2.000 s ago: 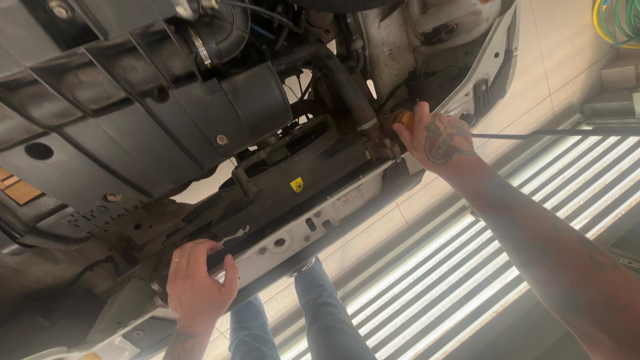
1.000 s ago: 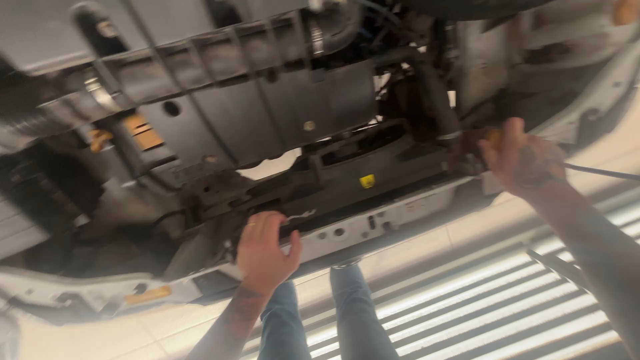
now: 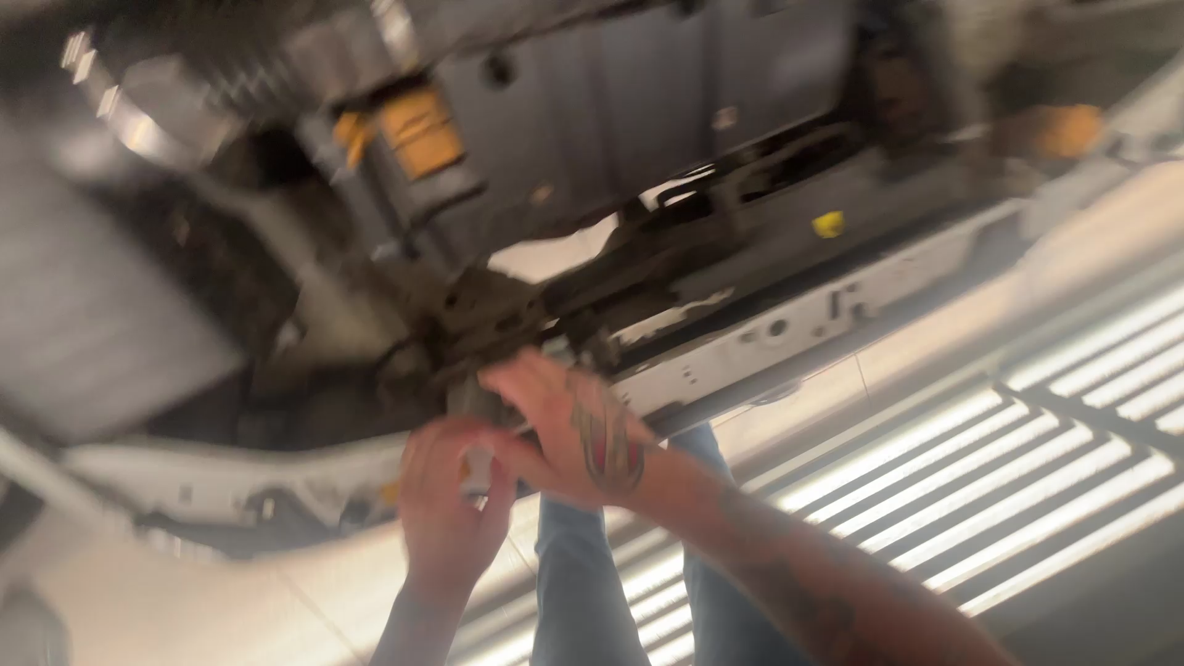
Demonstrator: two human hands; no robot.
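Overhead is the underside of a raised vehicle, blurred by motion. My left hand [image 3: 455, 504] is at the lower edge of the front crossmember [image 3: 768, 328], fingers curled; whether it holds anything is unclear. Close beside it, my right hand [image 3: 583, 430] reaches to dark parts at the end of the radiator area, its fingertips partly hidden. What those fingers touch cannot be made out. A yellow sticker [image 3: 828, 224] marks the dark panel behind the crossmember. Far to the right, an orange object [image 3: 1071, 129] is lodged by the vehicle's frame.
A dark ribbed undertray [image 3: 592, 120] spans the upper middle, with an orange label [image 3: 421, 131] at its left. The white bumper edge [image 3: 268, 472] runs along the lower left. My legs in jeans [image 3: 578, 583] stand below, beside a slatted bright floor grate [image 3: 980, 462].
My right hand has left the orange object at the right and come across beside my left hand. The view has swung toward the vehicle's left part in the picture.
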